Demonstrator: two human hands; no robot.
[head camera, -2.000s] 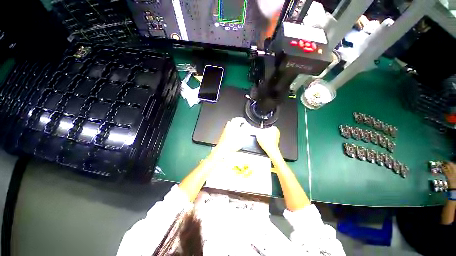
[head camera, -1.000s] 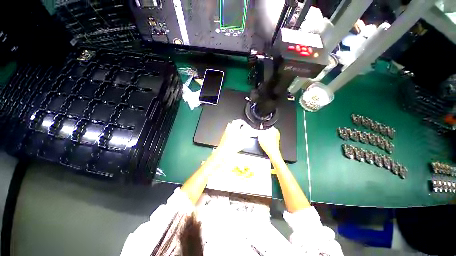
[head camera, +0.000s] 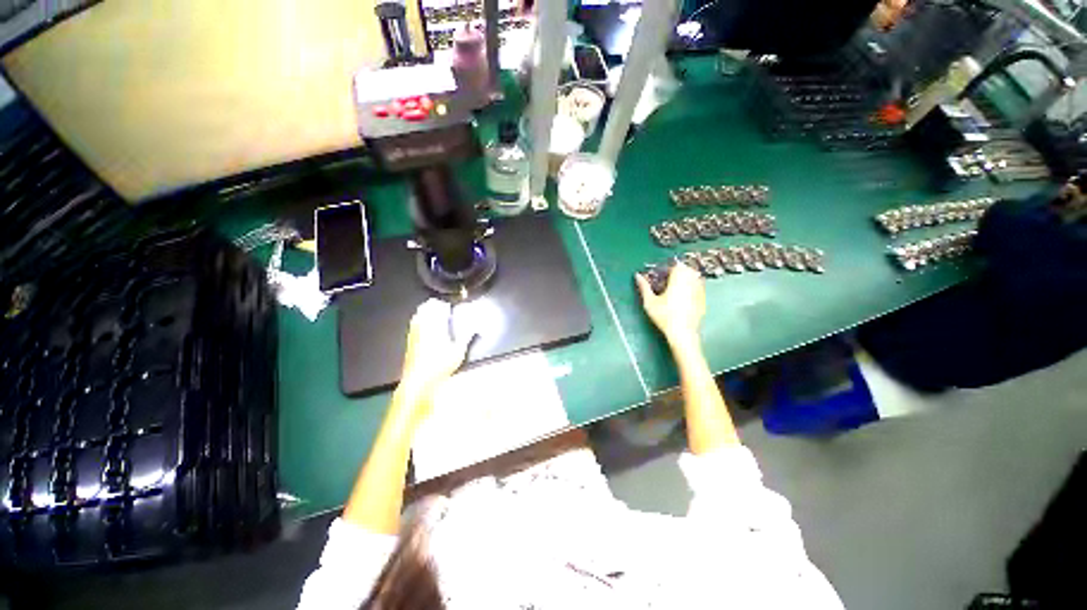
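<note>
My right hand (head camera: 676, 298) is on the green mat at the near left end of the rows of electronic modules (head camera: 751, 257), its fingers on a module at the row's end. My left hand (head camera: 435, 340) is under the microscope (head camera: 453, 226), above the black base plate (head camera: 536, 286), with a slim dark tool or piece at its fingers; its grip is washed out by the bright light. The white work sheet (head camera: 501, 411) lies at the bench edge.
A smartphone (head camera: 343, 246) and white wipe (head camera: 298, 290) lie left of the base plate. Stacked black trays (head camera: 131, 405) stand at left. A round container (head camera: 585, 185) and clear bottle (head camera: 507, 174) stand behind, by grey posts. A person's dark sleeve (head camera: 1013, 298) is at right.
The view has turned right. My right hand has left the microscope and moved right to the module rows. My left hand stays under the lens. The monitor now shows a pale yellow screen.
</note>
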